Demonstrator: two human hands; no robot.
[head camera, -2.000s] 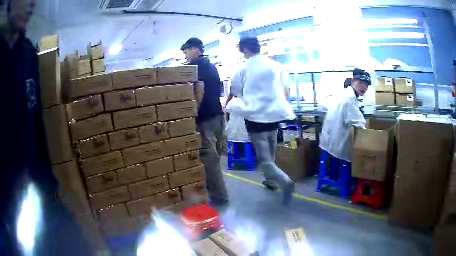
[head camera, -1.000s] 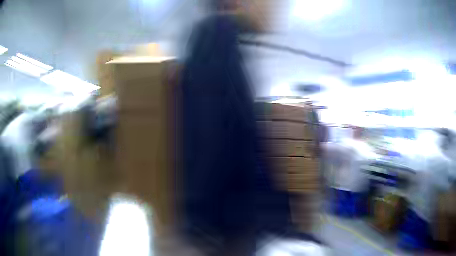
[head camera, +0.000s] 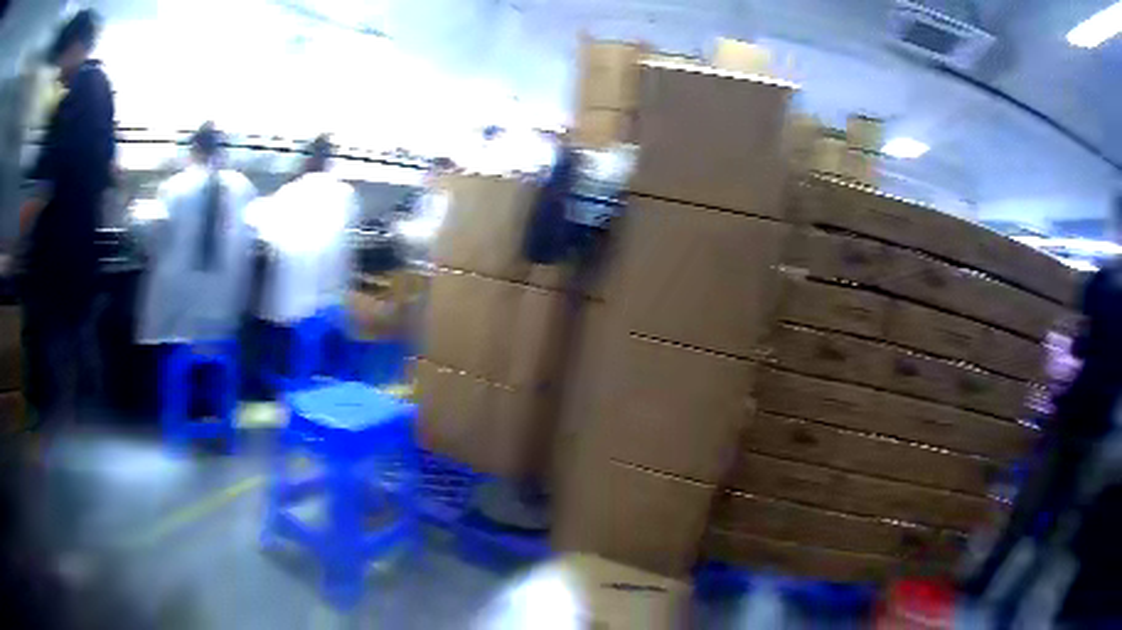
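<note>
Neither of my hands is in the picture. Nearest in front of me, a brown carton (head camera: 628, 596) with a dark line on its top is cut off by the bottom edge, partly covered by white glare. Behind it stands a tall column of large plain cartons (head camera: 695, 277). To its right is a wall of smaller stacked cartons (head camera: 886, 382). An empty blue plastic stool (head camera: 351, 412) stands on the floor left of centre.
More large cartons (head camera: 480, 332) stand behind the stool beside a blue pallet (head camera: 498, 538). A red stool (head camera: 917, 606) shows at the bottom right. People in white coats (head camera: 197, 265) sit at the left, a dark-clothed person (head camera: 74, 222) stands there, and another is at the right edge.
The view has swung left and is sharper. The blue stool and seated workers now show at left, and the carton wall has moved right. The dark figure no longer blocks the middle.
</note>
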